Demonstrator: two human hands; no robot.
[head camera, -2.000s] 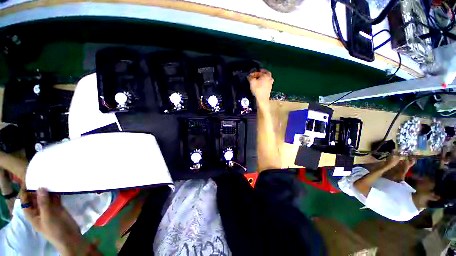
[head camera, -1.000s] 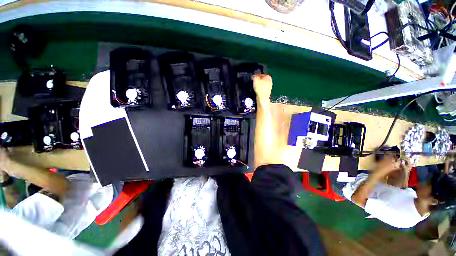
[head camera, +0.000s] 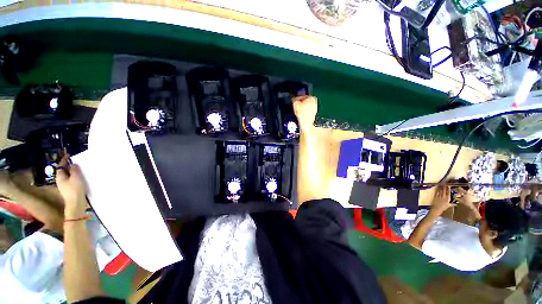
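My left hand (head camera: 72, 181) is at the left, its fingers on the left edge of a large curved white panel (head camera: 122, 178), held tilted over the left of the dark mat (head camera: 178, 160). My right hand (head camera: 305, 110) is curled at the right edge of the rightmost black housing (head camera: 287, 107) in the back row; its fingertips are too unclear to show a grip. More black housings stand in that row (head camera: 151, 95), (head camera: 212, 98), (head camera: 254, 101). Two others lie in front (head camera: 232, 169), (head camera: 271, 169). Each has a white disc near its front end.
A blue-and-white box (head camera: 364, 157) stands right of my forearm, beside a black frame-like part (head camera: 406, 168) and dark pads (head camera: 364, 195). A white shelf (head camera: 267, 27) runs along the back. Neighbouring people sit at left and right. Black housings (head camera: 44, 148) lie at the far left.
The white panel was low at the left, then blurred at the bottom-left corner; now it is over the mat's left side. My left hand is back in view with it. My right hand has barely moved.
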